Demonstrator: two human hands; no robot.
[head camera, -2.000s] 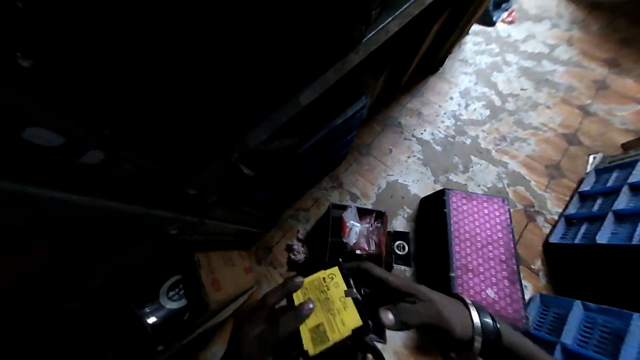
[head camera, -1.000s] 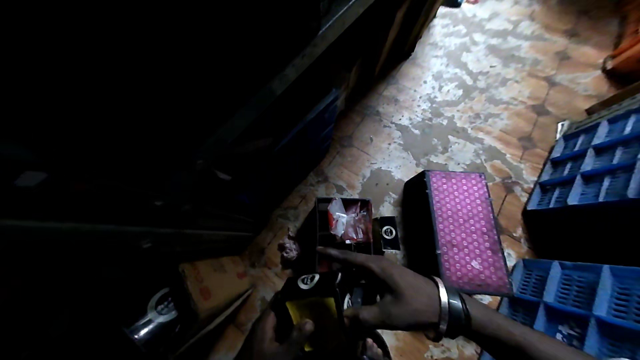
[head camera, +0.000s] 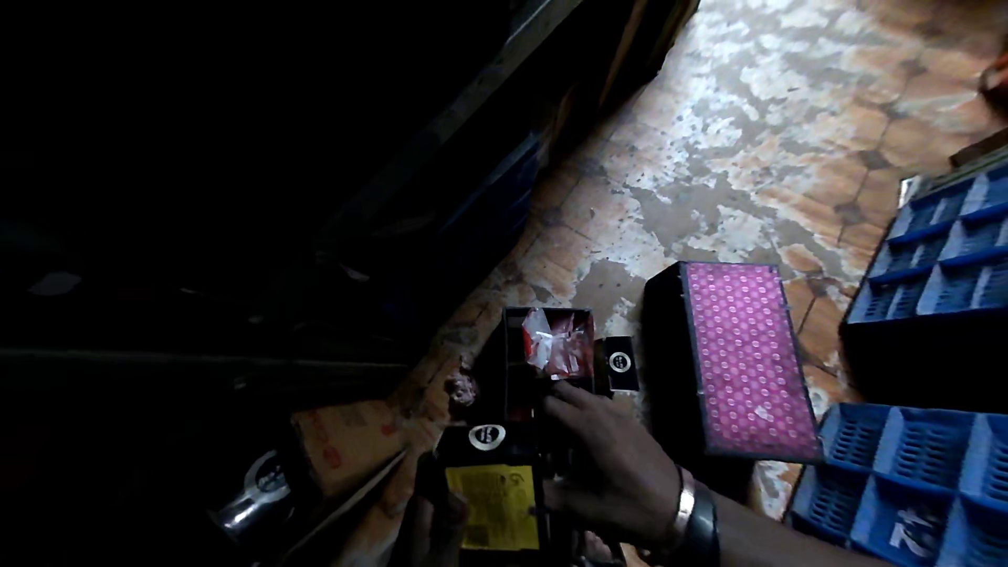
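A black box with a yellow printed label (head camera: 494, 508) and a round white emblem is at the bottom centre. My left hand (head camera: 441, 512), mostly in shadow, grips its left side. My right hand (head camera: 610, 461), with a metal bangle and a dark band at the wrist, lies at the box's right side, fingers pointing left; whether it holds anything is too dark to tell. Just beyond is an open dark box (head camera: 589, 335) with clear and red plastic packets (head camera: 557, 345) inside. A small black box (head camera: 620, 364) with a round emblem stands to its right.
A stool-like block with a pink patterned top (head camera: 752, 358) stands at the right. Blue compartmented crates (head camera: 906, 441) lie beyond it at the right edge. A brown carton (head camera: 346, 445) and a shiny cylindrical object (head camera: 252, 504) lie at lower left. Dark shelving fills the left. The floor is worn tile.
The yellow label, lit and tilted two seconds ago, now shows upright and dimmer, with the box's emblem face visible above it. My right hand has moved from the labelled box's upper edge to its right side.
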